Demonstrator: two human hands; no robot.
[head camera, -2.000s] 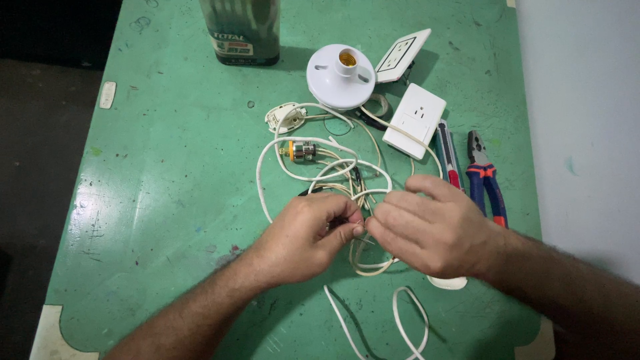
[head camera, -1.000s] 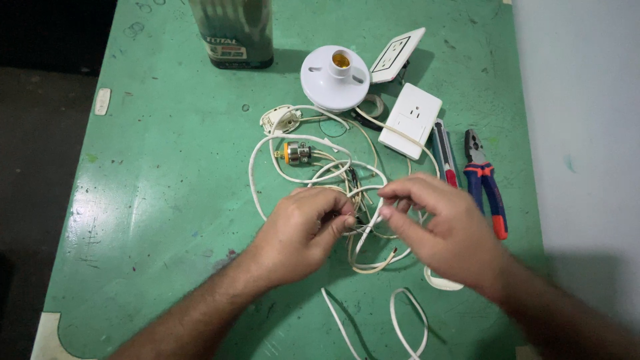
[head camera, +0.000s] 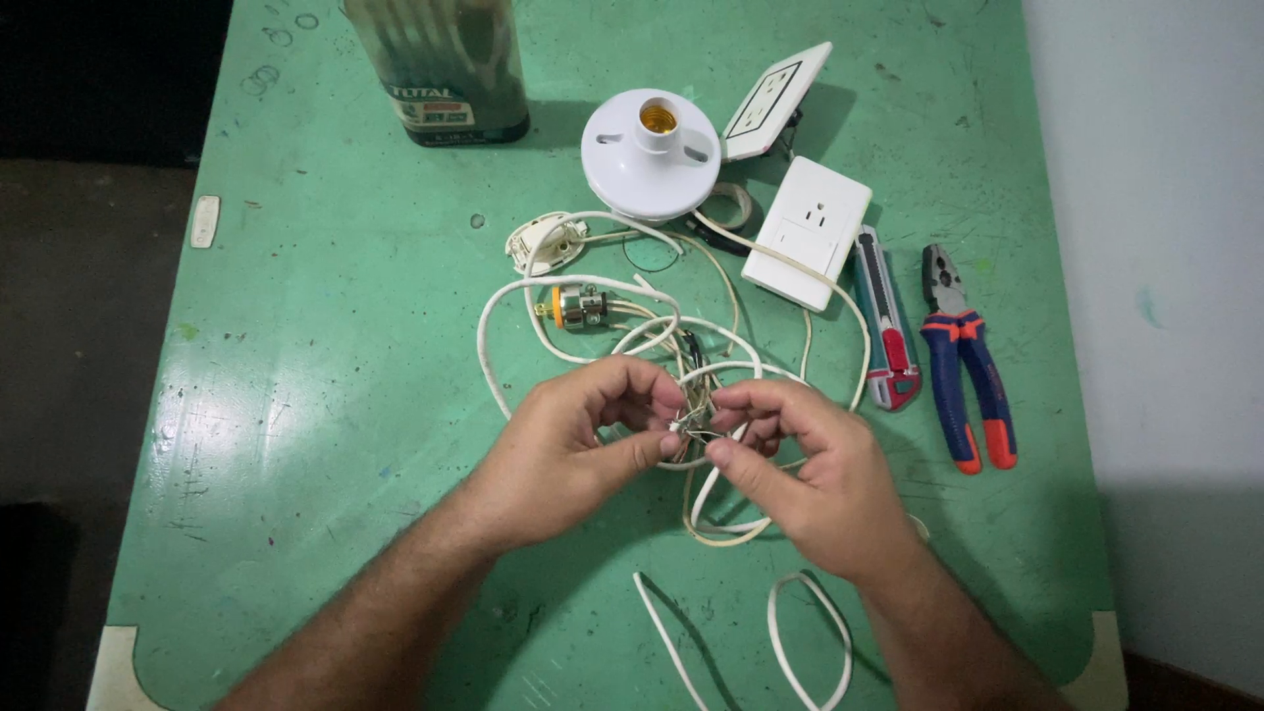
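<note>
Thin stripped wire ends (head camera: 697, 431) show between my two hands at the middle of the table. My left hand (head camera: 592, 444) pinches some of these wires between thumb and fingertips. From the other side, my right hand (head camera: 805, 459) has its thumb and fingers at the same wires, but its grip is partly hidden. A tangle of white cable (head camera: 484, 346) lies around and beneath both hands. Above my left hand, a metal plug with an orange ring (head camera: 578, 307) joins several wires. A white lamp holder (head camera: 647, 163) and an outlet with a white plate (head camera: 810, 232) lie farther back.
Combination pliers (head camera: 963, 365) and a utility knife (head camera: 887, 326) lie at the right. A tilted outlet plate (head camera: 775, 104), a roll of tape (head camera: 733, 209) and an opened white fitting (head camera: 546, 244) lie behind. A dark container (head camera: 449, 79) stands at the back. Loose white cable (head camera: 664, 624) lies in front.
My right hand has moved from the white cable beside my left hand to the stripped wire ends. My left hand has stayed near the same place.
</note>
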